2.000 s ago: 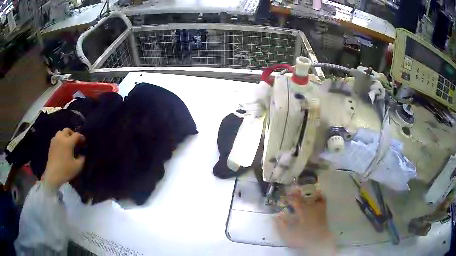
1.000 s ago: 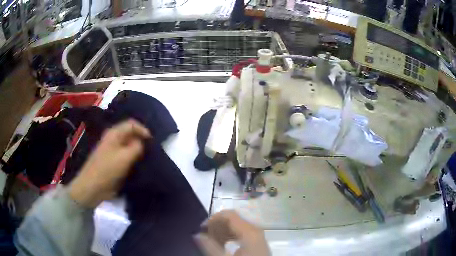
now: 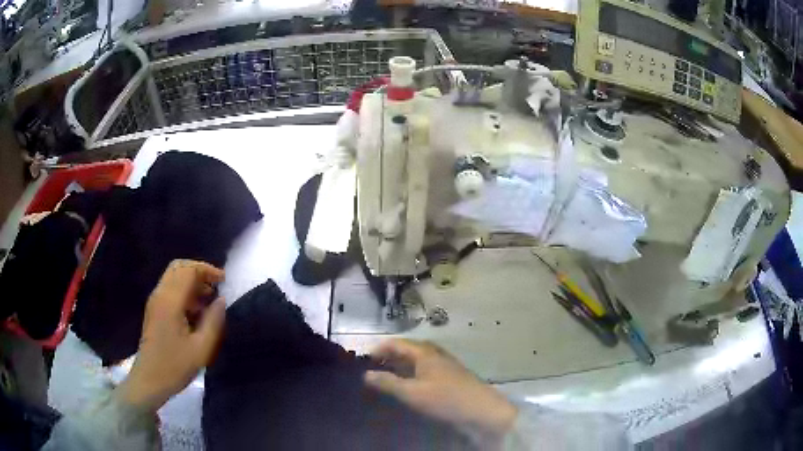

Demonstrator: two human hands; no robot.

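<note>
A dark cloth piece lies in front of me at the table's front edge, left of and below the needle area. My left hand holds its upper left edge between thumb and fingers. My right hand grips its upper right edge with thumb and fingers. The presser foot and needle are just above my right hand, and the cloth is not under them. A heap of dark pieces lies on the table to the left.
The sewing machine stands at centre right. Yellow-handled snips and a blue-green tool lie on its bed. A red bin with dark cloth is far left. Folded papers hang on the arm. A control panel is above.
The dark piece has come away from the heap to the front of the table. My right hand has left the needle area and grips the piece. The view has shifted right.
</note>
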